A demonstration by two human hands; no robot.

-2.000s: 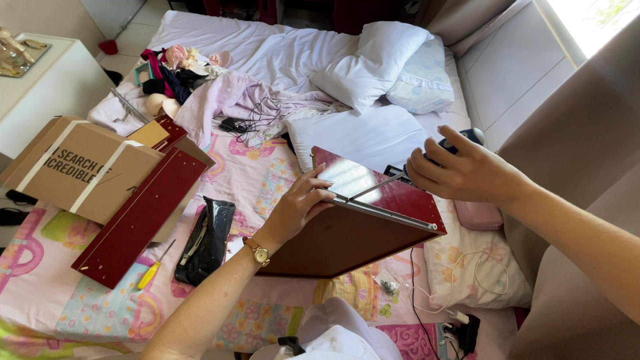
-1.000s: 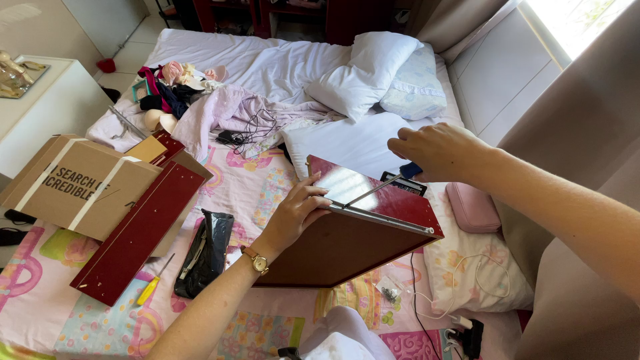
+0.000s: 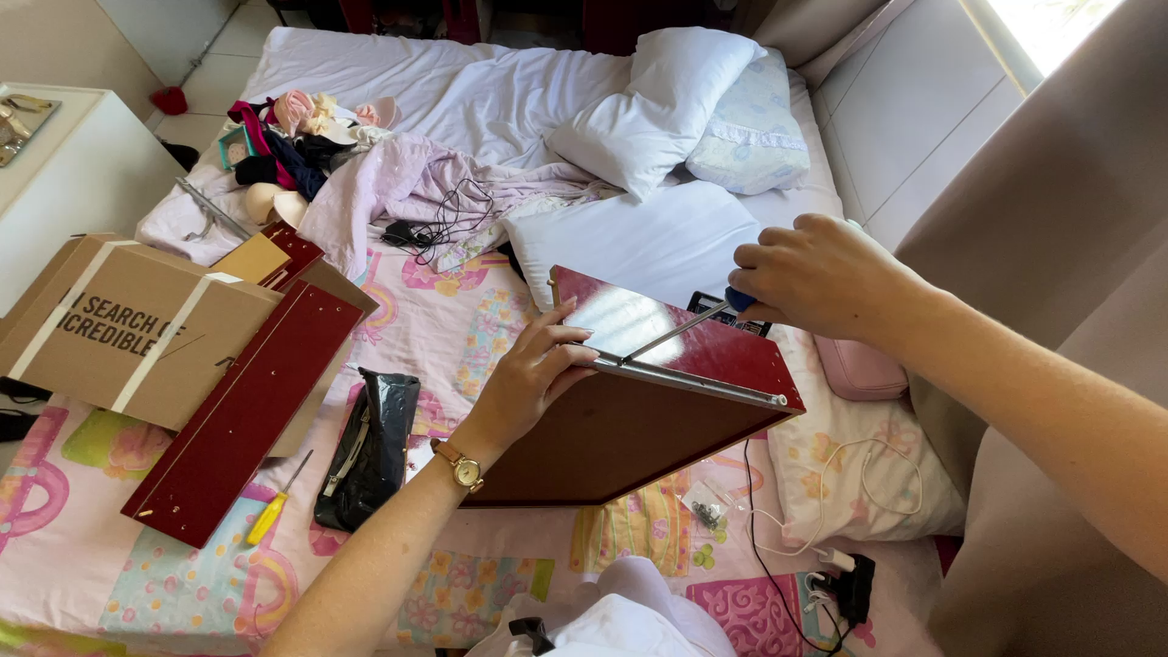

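A dark red drawer panel assembly (image 3: 666, 338) stands tilted on the bed, its brown underside facing me. Along its upper edge runs a metal drawer slide (image 3: 693, 381). My left hand (image 3: 525, 374) grips the panel's edge at the slide's left end. My right hand (image 3: 812, 278) is closed around the blue handle of a screwdriver (image 3: 680, 332), whose tip meets the slide near my left fingers. Whether a screw sits under the tip cannot be seen. A yellow-handled screwdriver (image 3: 266, 518) lies at the left, beside a loose dark red board (image 3: 242, 411).
A cardboard box (image 3: 137, 333) lies under the red board. Near my left forearm is a black plastic pouch (image 3: 370, 447). A small bag of screws (image 3: 707, 504), white cable (image 3: 867, 447) and black adapter (image 3: 856, 589) lie right. Pillows (image 3: 657, 109) and clothes (image 3: 301, 146) lie farther back.
My right hand has turned its hold on the screwdriver handle, with the palm now facing down over it. My left hand stays at the panel's edge.
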